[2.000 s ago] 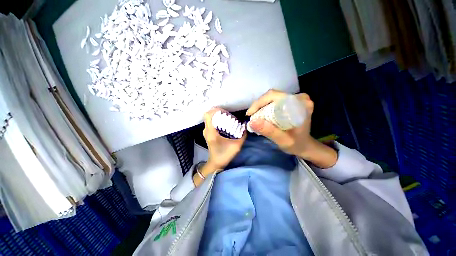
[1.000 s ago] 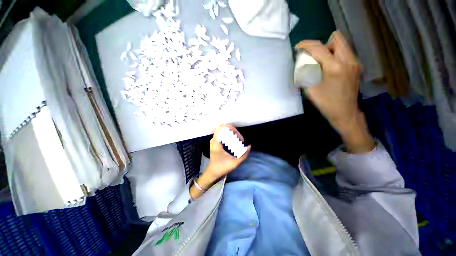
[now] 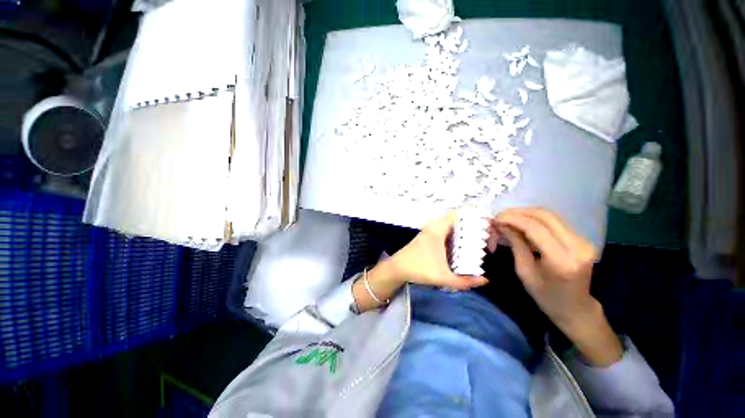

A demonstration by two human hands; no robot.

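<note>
My left hand [image 3: 429,255] is closed around a narrow white stack [image 3: 470,243] with a toothed face, held upright at the board's near edge. My right hand [image 3: 549,249] is beside the stack, with its fingertips close to the stack's upper right side. Whether the fingertips pinch a small piece cannot be told. A loose pile of small white pieces [image 3: 425,135] lies on the pale board [image 3: 572,175]. A small clear-whitish bottle with a pale label [image 3: 637,180] lies or stands on the green bench, right of the board.
A crumpled white cloth [image 3: 586,91] lies at the board's upper right, and a smaller wad [image 3: 426,16] at its far edge. Layered sheets [image 3: 181,155] are stacked at left, with a round white fan [image 3: 64,135] beyond. A white bag [image 3: 301,265] hangs below. Blue crates [image 3: 49,286] stand at left.
The bottle has left my right hand and is on the bench. My right hand has come back to the stack in my left hand. The view has turned towards the left.
</note>
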